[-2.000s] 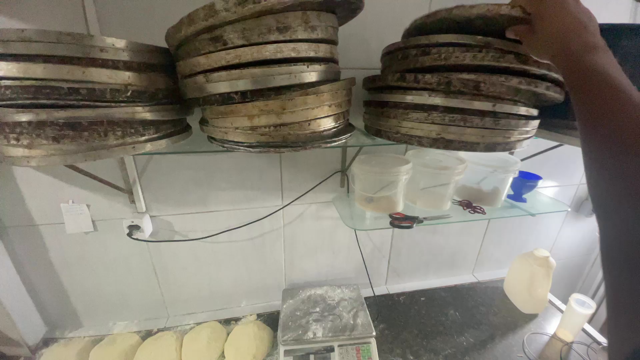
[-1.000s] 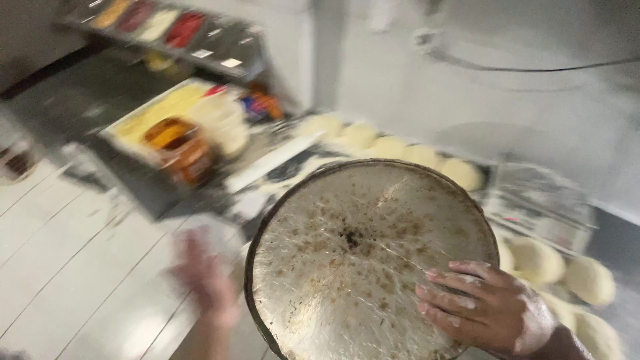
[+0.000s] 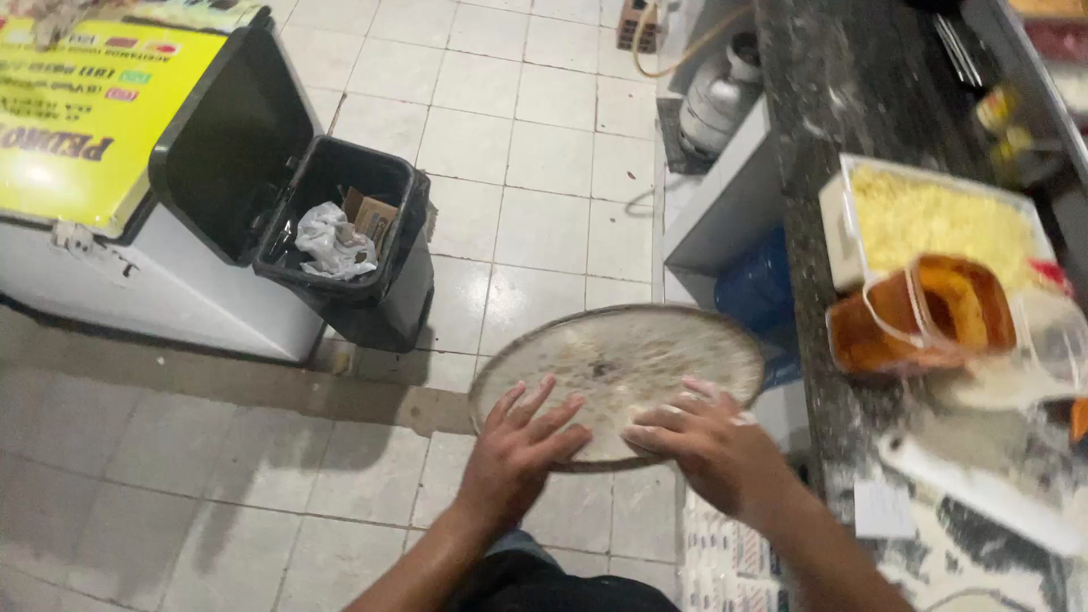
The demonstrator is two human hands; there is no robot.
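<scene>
A round metal pan point(image 3: 612, 365), stained and blurred, is tilted in front of me above the tiled floor. My left hand point(image 3: 535, 433) lies on its near left part with the fingers spread over the upper face. On the near right part rests my right hand point(image 3: 693, 429), its fingertips whitened with what looks like flour. Both thumbs point inward, with a gap between the hands. Whether the thumbs or palms grip the rim cannot be told.
An open black trash bin point(image 3: 340, 289) stands left of the pan beside a white chest point(image 3: 221, 289). At right, a dark stone counter point(image 3: 807, 255) holds a tub of shredded cheese point(image 3: 943, 212), an orange-stained container point(image 3: 918, 314) and a floury white scraper point(image 3: 977, 493). Behind is a gas cylinder point(image 3: 714, 102).
My right hand was at the stacked pans on the shelf, then on a single pan. My left hand, off the pan a second ago, is now on it. The view has swung to the floor.
</scene>
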